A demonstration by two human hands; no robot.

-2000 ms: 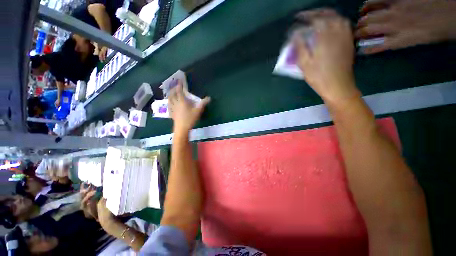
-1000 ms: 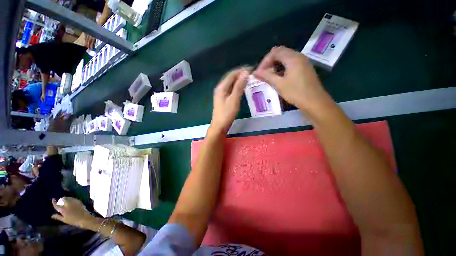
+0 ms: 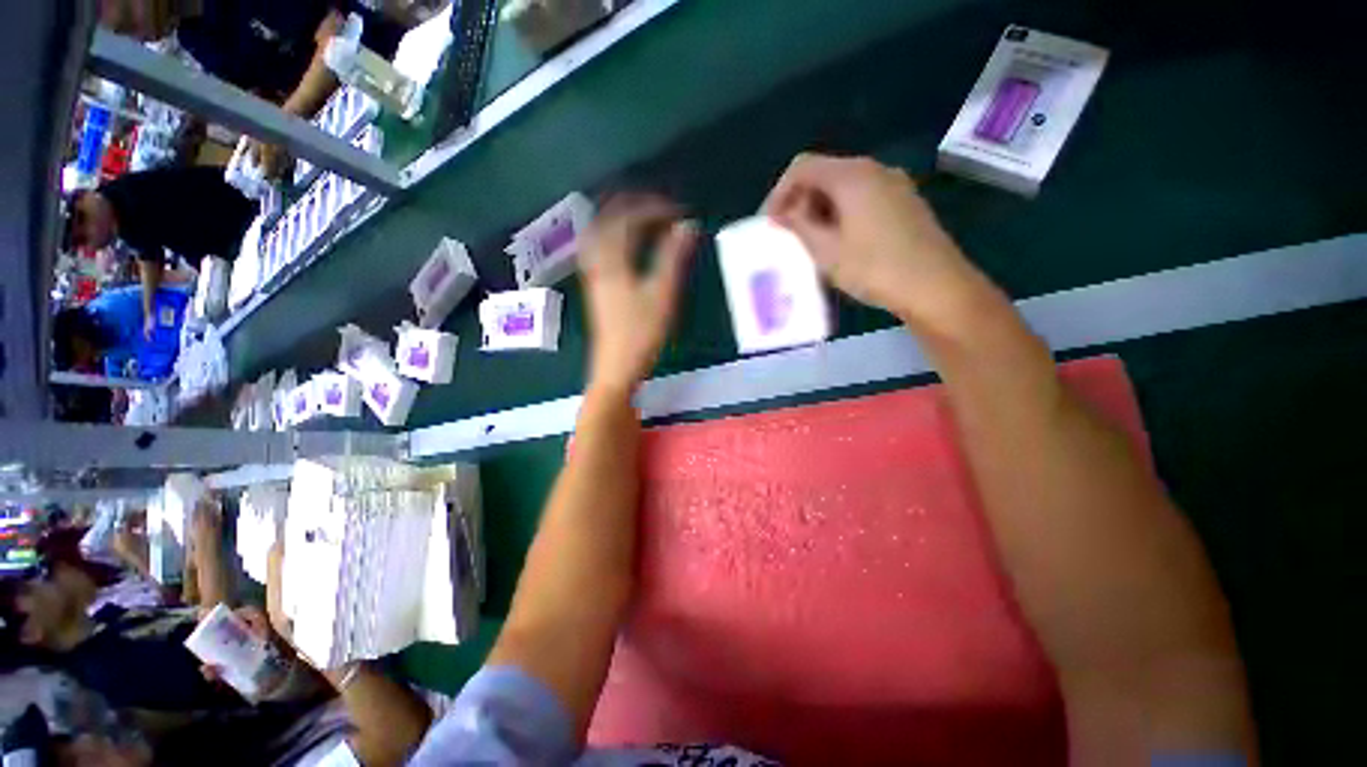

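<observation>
A white retail box (image 3: pixel 771 285) with a purple picture stands over the green conveyor belt near the metal rail, slightly blurred. My right hand (image 3: pixel 858 225) has its fingertips at the box's upper right corner and pinches it. My left hand (image 3: pixel 633 277) is blurred, to the left of the box and apart from it, with thumb and fingers spread and nothing seen in it. A closed box (image 3: pixel 1025 111) lies on the belt at the upper right. Several boxes lie to the left, the nearest one (image 3: pixel 520 319) beside my left hand.
A red foam mat (image 3: pixel 840 555) lies under my forearms. The pale rail (image 3: pixel 1199 307) edges the belt. A thick stack of white cartons (image 3: pixel 375 555) stands at left. Other workers are at left; one person's hand holds a box (image 3: pixel 236 652). A grey frame post crosses the upper left.
My left hand has come off the box and moved left. The box's top now looks flat and closed, still at my right hand. The boxes on the belt have shifted slightly right in view.
</observation>
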